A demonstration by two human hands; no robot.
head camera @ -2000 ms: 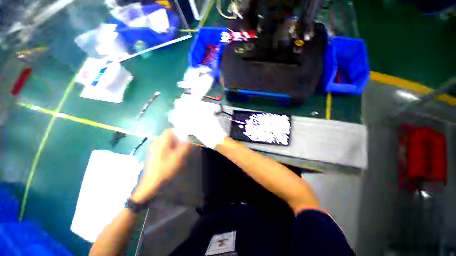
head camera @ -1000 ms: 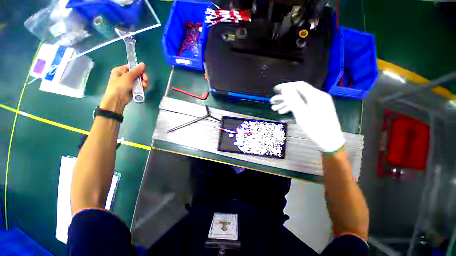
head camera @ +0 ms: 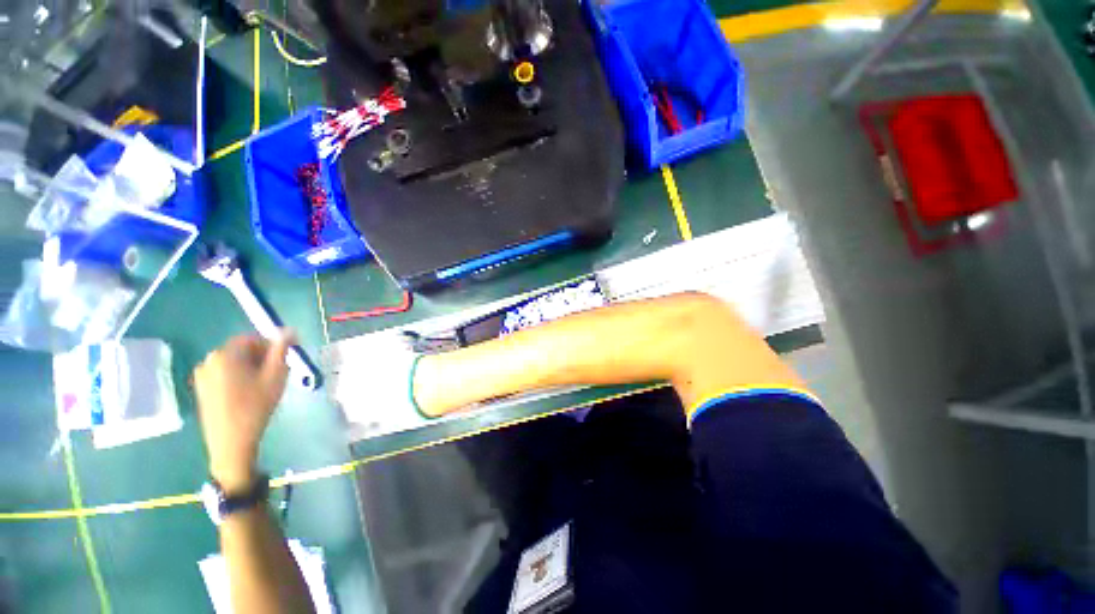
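Observation:
The long silver adjustable wrench point(head camera: 255, 305) lies slanted over the green mat, its jaw end away from me. My bare left hand point(head camera: 246, 372) is beside its lower part, fingertips at the handle; whether they grip it is unclear. My gloved right hand point(head camera: 378, 386) is low over the left end of the ribbed ledge point(head camera: 720, 258), blurred, its fingers and any hold hard to make out. My right forearm partly covers the black parts tray point(head camera: 484, 330) with white terminals point(head camera: 552, 306). A dark thin tool point(head camera: 430, 341) shows beside the tray.
The press point(head camera: 480, 180) stands behind the ledge, between a left blue bin point(head camera: 274, 198) and a right blue bin point(head camera: 708, 72). Red-and-white leads point(head camera: 358, 120) lie at the press's left. A red hex key point(head camera: 375, 313) lies before it. Plastic bags point(head camera: 72, 300) are far left; a red bin point(head camera: 955, 156) is right.
My left hand has moved nearer to me with the wrench, which now slants across the mat. My right hand has crossed left from before the press to the ledge's left end. The view has shifted and turned.

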